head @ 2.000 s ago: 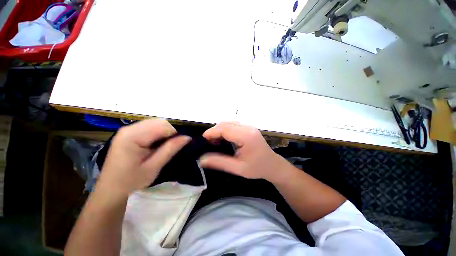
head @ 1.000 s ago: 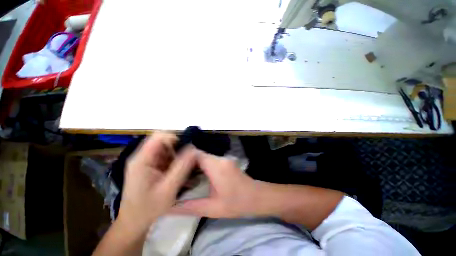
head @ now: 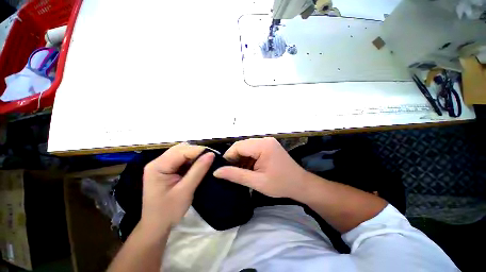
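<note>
Black fabric [head: 224, 197] hangs between my two hands over my lap, just below the front table edge. Off-white fabric [head: 196, 241] lies below it on my lap, beside the black. My left hand [head: 178, 180] pinches the top edge of the black fabric between thumb and fingers, and a thin light strip shows at its fingertips. My right hand [head: 266, 169] pinches the black fabric just to the right, its fingertips close to the left ones. The folded fingers hide part of the held edge.
The white table [head: 154, 69] bears the sewing machine's needle and presser foot [head: 273, 34]. Tweezers [head: 427, 94] and black-handled scissors [head: 449, 95] lie at the right end. A red basket [head: 65, 53] with purple-handled scissors [head: 43, 61] stands left. A cardboard box [head: 88, 223] is below the table.
The blurred, overlapping hands have moved apart and now pinch the black fabric side by side. More black fabric hangs open below them. The camera view has shifted, moving the machine toward the top edge.
</note>
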